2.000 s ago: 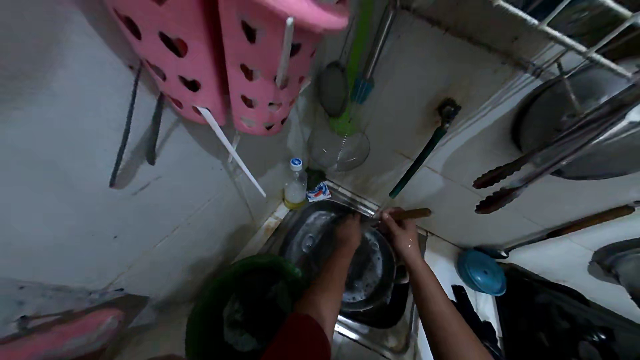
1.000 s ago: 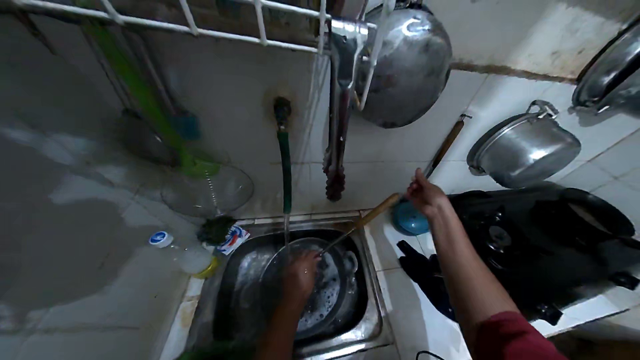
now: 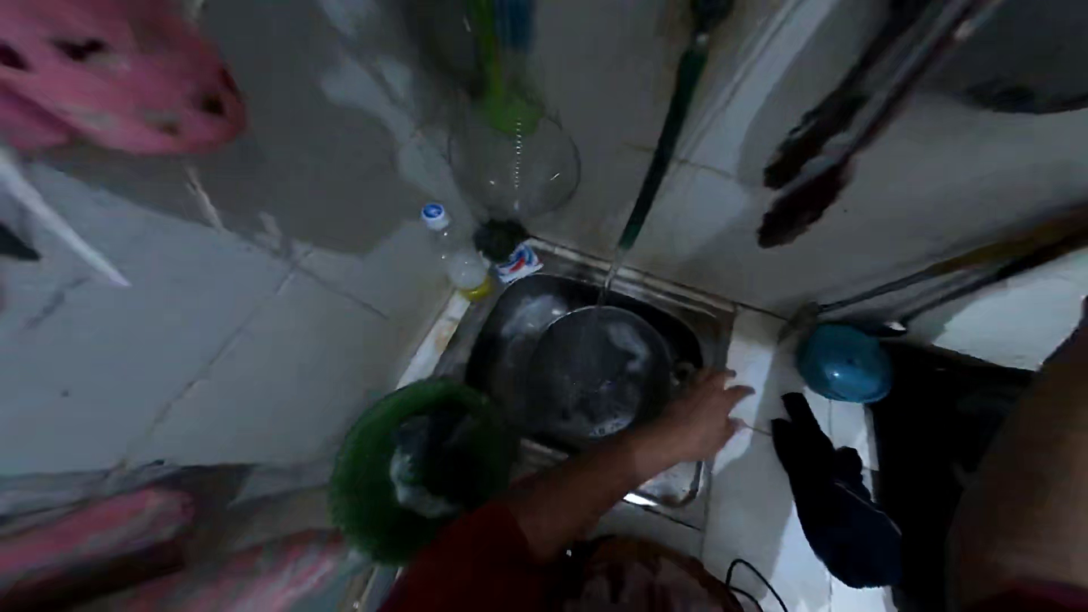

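Note:
My left hand [image 3: 701, 416] is empty with its fingers apart, over the right rim of the metal sink [image 3: 718, 340]. Just left of it, a round dark pan [image 3: 599, 374] with sudsy water sits in the basin. Water runs into the pan from a green hose [image 3: 659, 174]. My right forearm [image 3: 1020, 467] shows at the right edge; the hand is out of the picture. Long-handled utensils, one with a wooden handle [image 3: 1011, 251], lean or hang along the wall at the upper right, their heads near a turquoise bowl [image 3: 844, 363].
A green tub [image 3: 365, 476] stands left of the sink. A bottle [image 3: 463, 259], a dark scouring pad [image 3: 500, 240] and a small packet [image 3: 520, 263] are at its back left corner. Dark cloth [image 3: 837, 506] lies on the right counter. Tongs [image 3: 837, 153] and a pink basket [image 3: 127, 76] hang above.
My left hand has moved from inside the pan to the sink's right side. My right hand, earlier at a wooden-handled utensil over the sink, has left the view. The view has shifted.

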